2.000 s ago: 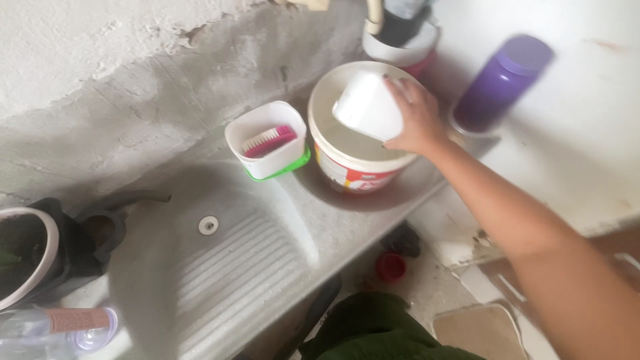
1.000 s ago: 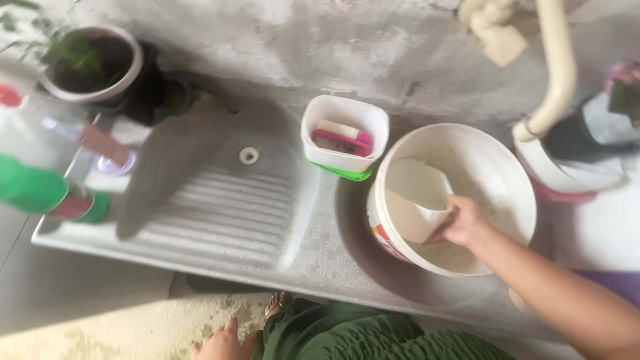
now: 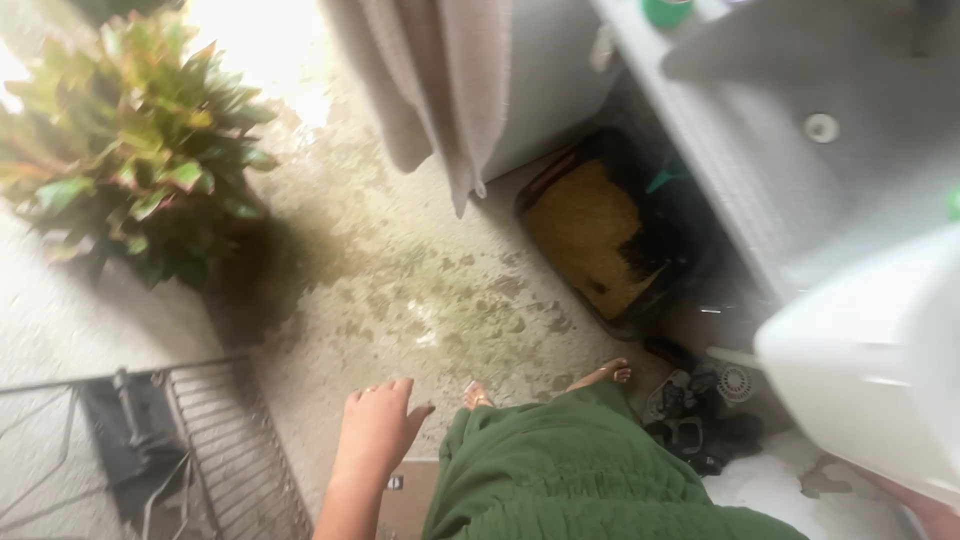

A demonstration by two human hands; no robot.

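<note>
My left hand [image 3: 381, 431] hangs over the floor beside the green skirt [image 3: 555, 480], thumb apart from the fingers, with nothing in it. At the right edge, close to the camera, is a white plastic container [image 3: 870, 360], blurred and cut off by the frame. Part of my right hand [image 3: 919, 506] shows beneath it, holding it from below; the fingers are mostly hidden. Behind the container lies the grey sink [image 3: 757, 150] with its white drain [image 3: 821, 128].
A leafy potted plant [image 3: 142, 157] stands at the left, above a metal rack [image 3: 225, 435]. A cloth [image 3: 442, 82] hangs at the top. Under the sink are a black tray of tan granular material [image 3: 585, 232] and shoes [image 3: 682, 420]. My feet [image 3: 476, 394] are on the stained floor.
The view has swung far left, from the sink to the floor. The white container, earlier inside the large bucket in my right hand, is out of it and close to the camera.
</note>
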